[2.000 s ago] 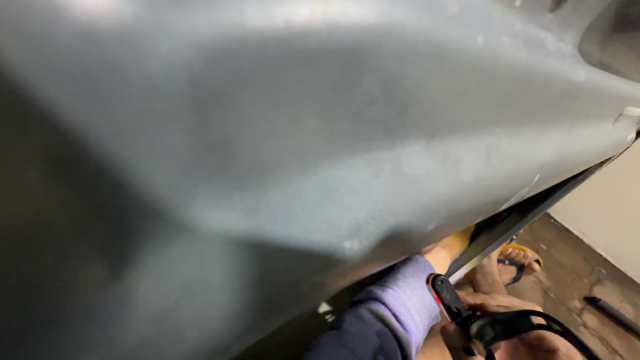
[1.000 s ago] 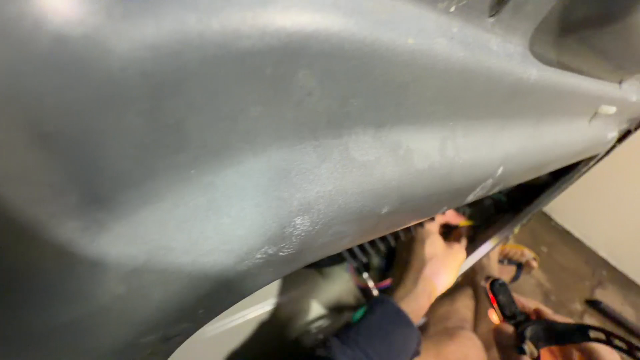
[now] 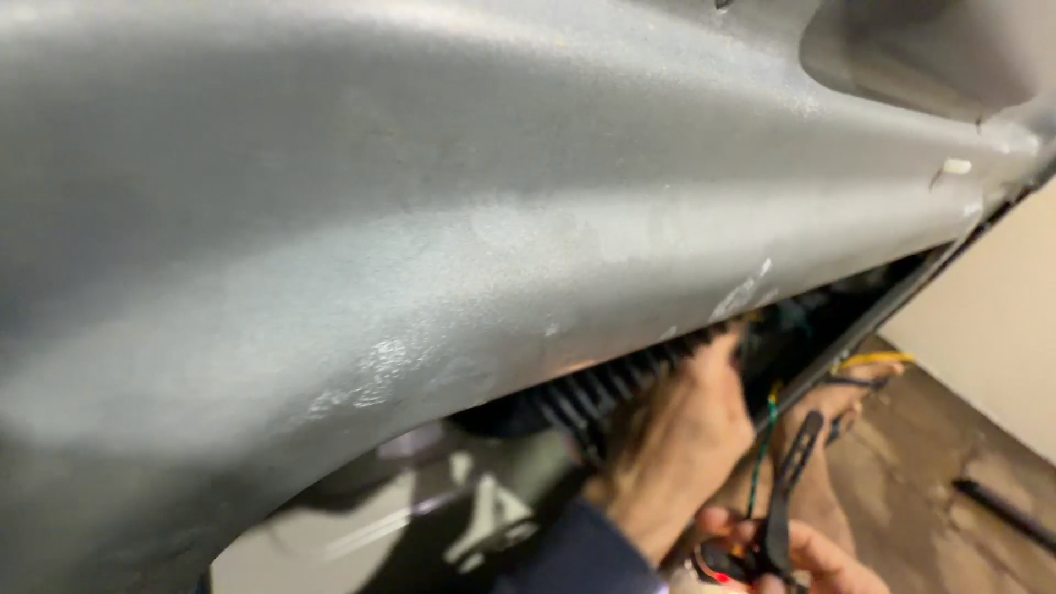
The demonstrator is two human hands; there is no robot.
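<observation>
A large grey metal panel (image 3: 462,247), scuffed near its lower edge, fills most of the view. My left hand (image 3: 701,412), in a dark blue sleeve, reaches up into the dark gap beneath that edge, beside a black ribbed part (image 3: 602,388). Its fingertips are hidden, so its grip cannot be told. At the bottom right my right hand (image 3: 817,553) holds a black device with a slotted strap or arm (image 3: 788,487) and a small red light. A thin green wire (image 3: 761,458) hangs from the gap down to the fingers of that hand.
A thin dark edge (image 3: 899,289) slants along the gap's right side. Behind it are a pale wall (image 3: 990,330) and a brown stained floor (image 3: 916,462). A foot in a yellow-strapped sandal (image 3: 874,363) and a dark bar (image 3: 1002,511) are on the floor.
The left hand, largely hidden two seconds ago, now shows below the panel edge. The black device in the right hand has turned, its slotted part now pointing up. The green wire now shows beside it.
</observation>
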